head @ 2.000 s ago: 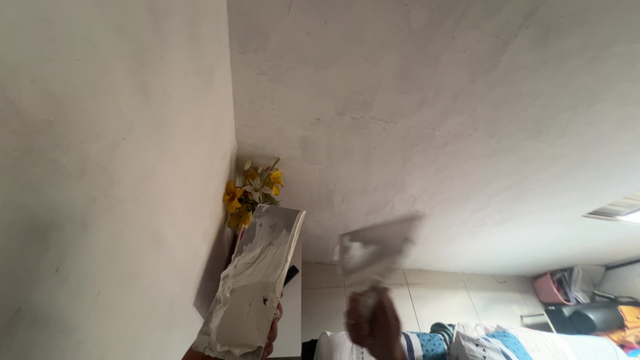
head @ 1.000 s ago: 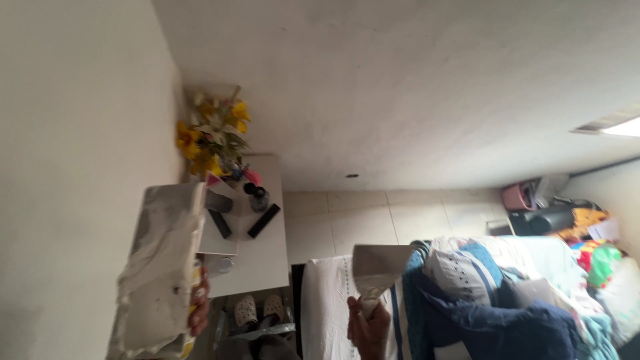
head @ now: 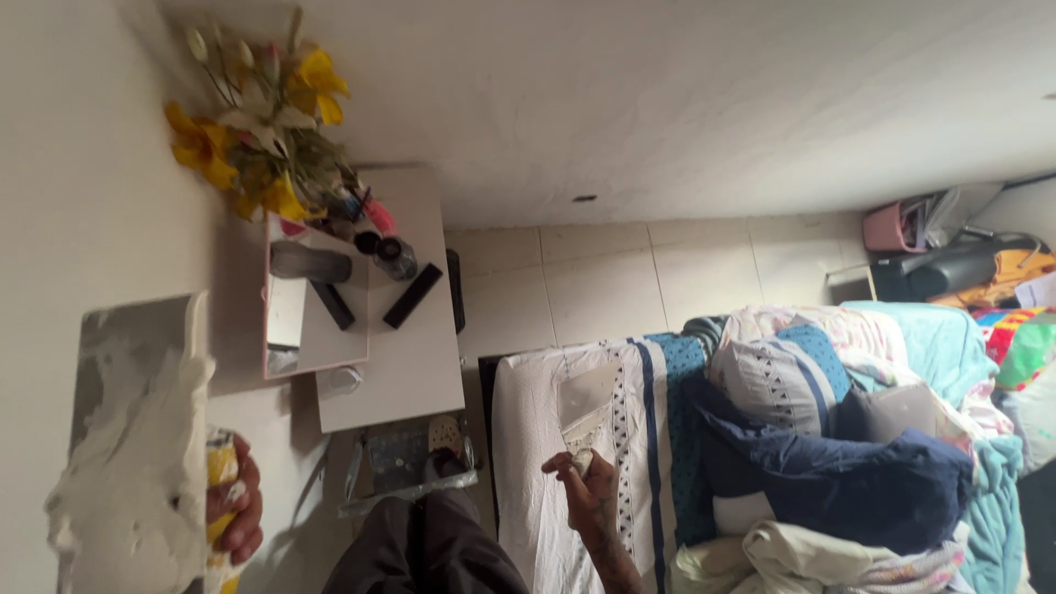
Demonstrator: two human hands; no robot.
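At the lower left, my left hand (head: 234, 503) grips the yellow-marked handle of a wide metal plastering blade (head: 136, 445), whose face carries a thick layer of pale wet plaster. My right hand (head: 590, 491), lower centre, is closed around the handle of a putty knife (head: 589, 400), its flat metal blade pointing up and away from me. The knife appears in front of the bed, apart from the plastered blade. Smears of plaster show on my left fingers. Part of the left handle is hidden by those fingers.
Beside the left wall (head: 49, 165) stands a white table (head: 412, 371) with a mirror (head: 318, 342), bottles, a black case and artificial flowers (head: 272, 132). A bed (head: 536, 511) with pillows and bundled blankets (head: 841, 478) fills the right. My legs are above a platform (head: 400, 462).
The view has tilted down, showing more of the table and bed. The putty knife, raised and blurred against the wall two seconds ago, now appears in front of the bed. Both hands keep their tools.
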